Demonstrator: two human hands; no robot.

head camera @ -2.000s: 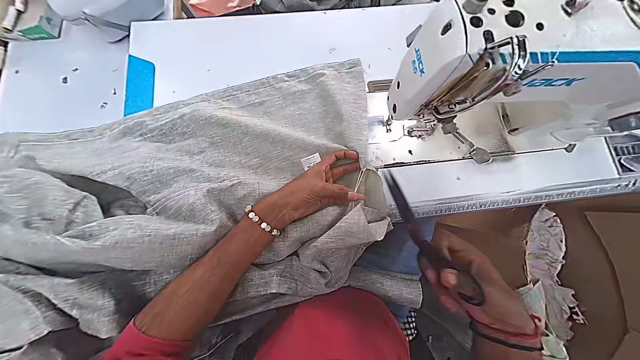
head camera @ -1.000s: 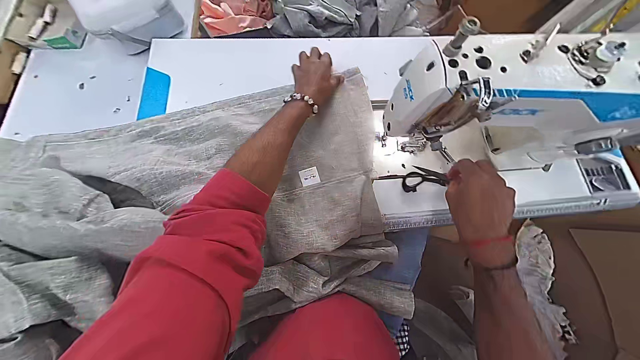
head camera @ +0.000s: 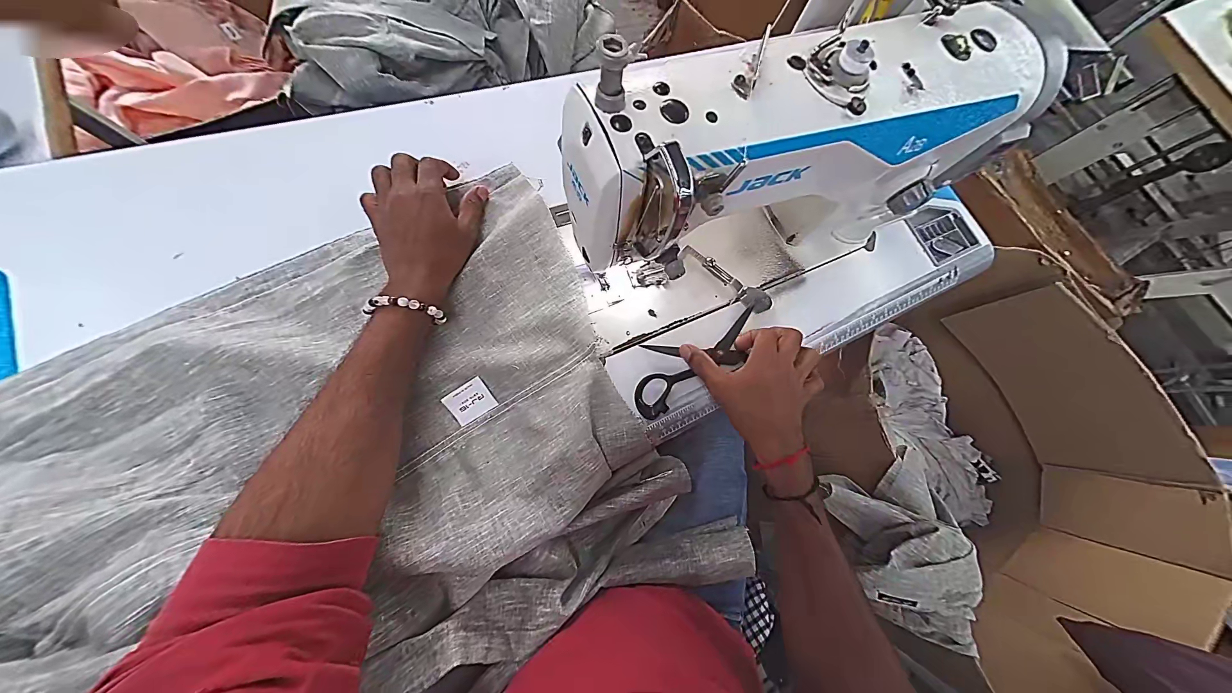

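Grey woven cloth (head camera: pixel 520 385) lies over the front of the white sewing table, with a small white label (head camera: pixel 470 400) beside its stitched seam. My left hand (head camera: pixel 423 212) rests on the cloth's far edge, fingers bent and thumb spread; whether it pinches the edge is unclear. At the machine bed, my right hand (head camera: pixel 765 380) has thumb and fingers on black scissors (head camera: pixel 659 385), whose blades are apart. The Jack sewing machine (head camera: pixel 770 144) stands just beyond, its lit needle area right of the cloth.
Peach cloth (head camera: pixel 183 77) and grey cloth (head camera: pixel 414 48) are heaped behind the table (head camera: pixel 212 183). At right, below the table edge, a cardboard box (head camera: pixel 1049 404) holds grey cloth pieces (head camera: pixel 924 539). Part of another person's blurred hand (head camera: pixel 82 27) shows at top left.
My left hand has moved from the cloth's near part to its far edge. The scissors have gone from above the near edge to the machine bed. The view has shifted right.
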